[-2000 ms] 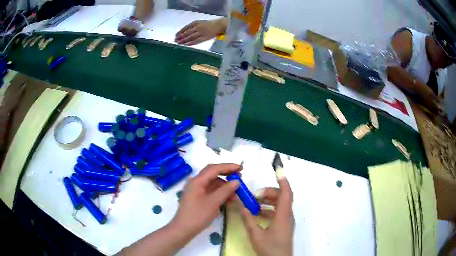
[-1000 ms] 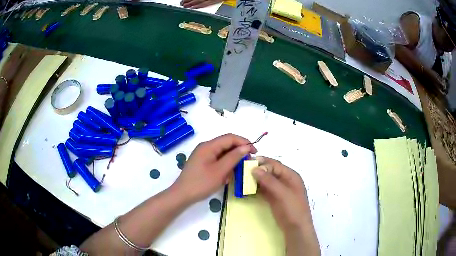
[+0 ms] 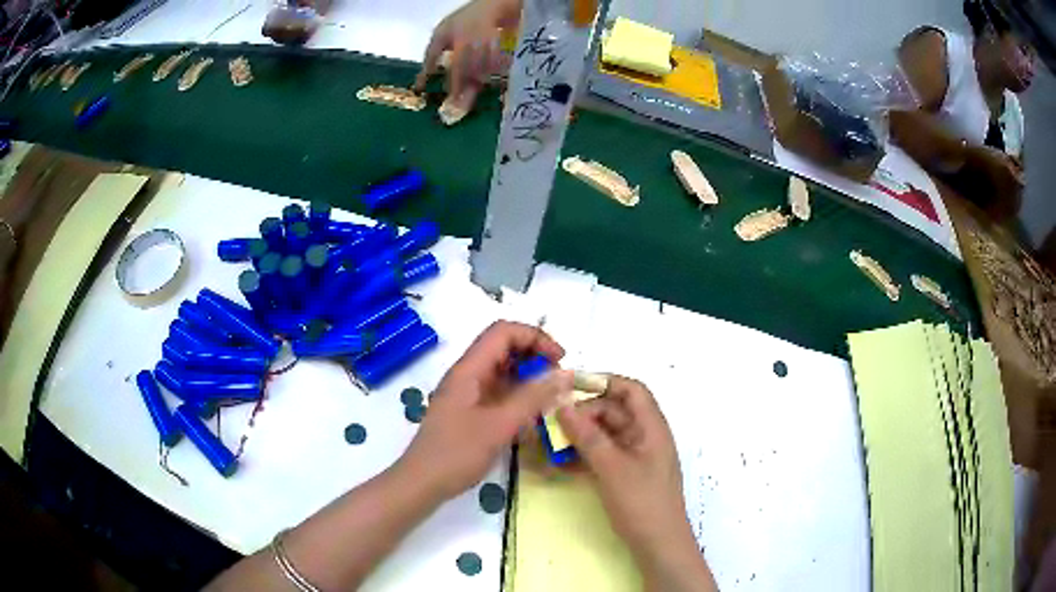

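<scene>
My left hand (image 3: 481, 399) is shut on a blue cylinder (image 3: 561, 454), held tilted over the yellow sheet (image 3: 567, 538). A pale yellow pad (image 3: 556, 430) lies against the cylinder's side. My right hand (image 3: 625, 434) has its fingertips at the pad and cylinder; the fingers hide most of both, and a pale piece shows at the fingertips. A pile of blue cylinders (image 3: 336, 289) with thin wire leads lies to the left. Dark round discs (image 3: 492, 498) lie loose on the white surface.
A metal upright (image 3: 527, 150) stands beyond my hands, in front of the green belt (image 3: 452, 185) with tan pieces (image 3: 601, 182) on it. A tape roll (image 3: 152, 267) lies left. Stacked yellow sheets (image 3: 915, 451) lie right. Another person's hand (image 3: 469, 58) reaches onto the belt.
The pad that stood out beside the cylinder is now against it, under my fingers. The tan pieces and a blue cylinder on the belt have shifted left. Another person's hand has come over the belt.
</scene>
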